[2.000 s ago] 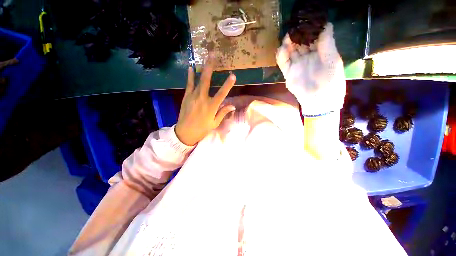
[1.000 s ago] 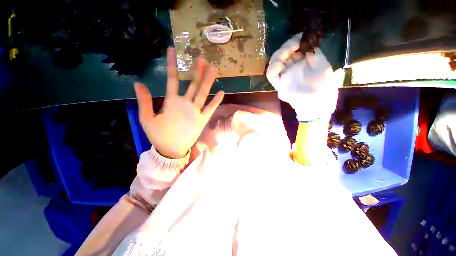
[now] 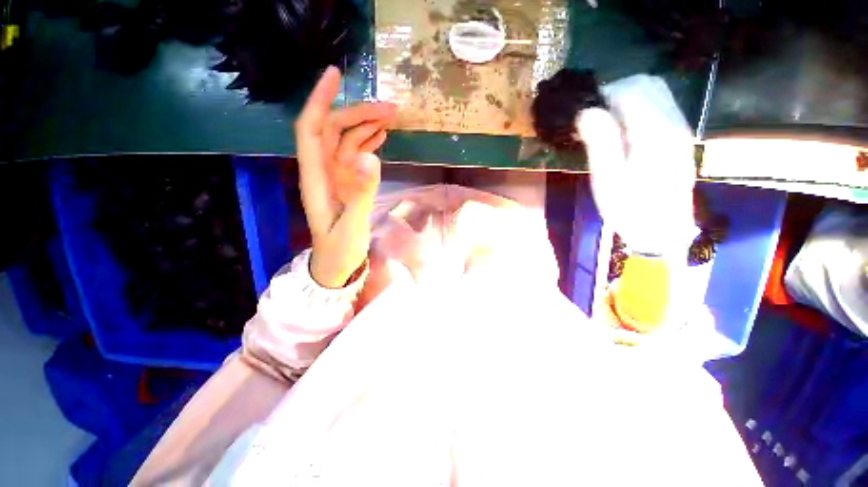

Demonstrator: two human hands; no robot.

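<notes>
My left hand (image 3: 341, 176) is bare and raised in front of the bench's front edge, left of the cardboard pad. Its fingers are apart and it holds nothing. My right hand (image 3: 636, 143), in an overexposed white glove, is at the bench's front edge, right of the pad. It holds a dark round spiky piece (image 3: 565, 107) at its fingertips. The cardboard work pad (image 3: 447, 90) is tan and stained, with clear tape at its sides. A small oval whitish dish (image 3: 476, 43) sits on it with a thin pale stick (image 3: 517, 42) across its right side.
Dark loose pieces (image 3: 276, 43) are heaped on the green bench, left of the pad. A blue left-hand bin (image 3: 249, 224) holds dark pieces. The right-hand bin (image 3: 747, 262) is partly hidden behind my right arm. A white sleeve (image 3: 838, 266) of another person shows at the far right.
My left hand has turned and its fingers are less spread. My right hand has swung round, bringing the spiky piece down and left to the pad's lower right corner. The camera view has shifted.
</notes>
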